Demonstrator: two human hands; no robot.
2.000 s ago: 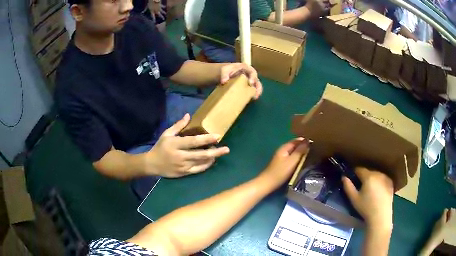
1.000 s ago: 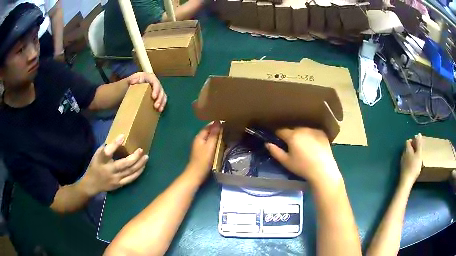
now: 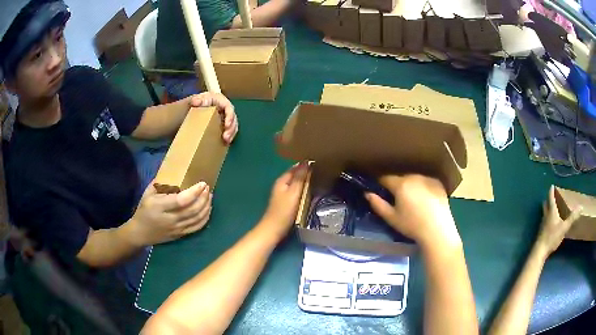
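Observation:
An open brown mailer box [image 3: 356, 242] sits on the white bench scale [image 3: 353, 288], its lid standing up at the back. My left hand [image 3: 287, 196] holds the box's left side wall. My right hand [image 3: 415, 203] reaches into the box's right part, with its fingers at a black cable bundle [image 3: 366, 183]; the fingertips are partly hidden. A shiny clear bagged accessory [image 3: 331, 217] with dark loops lies in the left part. The scale's plate is mostly hidden under the box.
A tan cardboard sheet with handwritten numbers [image 3: 476, 150] lies behind the lid. A person at left holds a closed box [image 3: 196, 149]; another's hand at right holds a box [image 3: 578, 212]. A larger carton [image 3: 243, 65], cardboard pieces [image 3: 405, 33] and a white power strip [image 3: 500, 114] stand farther back.
The camera view has swung left since the oldest frame, then slightly back. My hands keep nearly the same places on and in the box. The neighbour's box at right has come into view.

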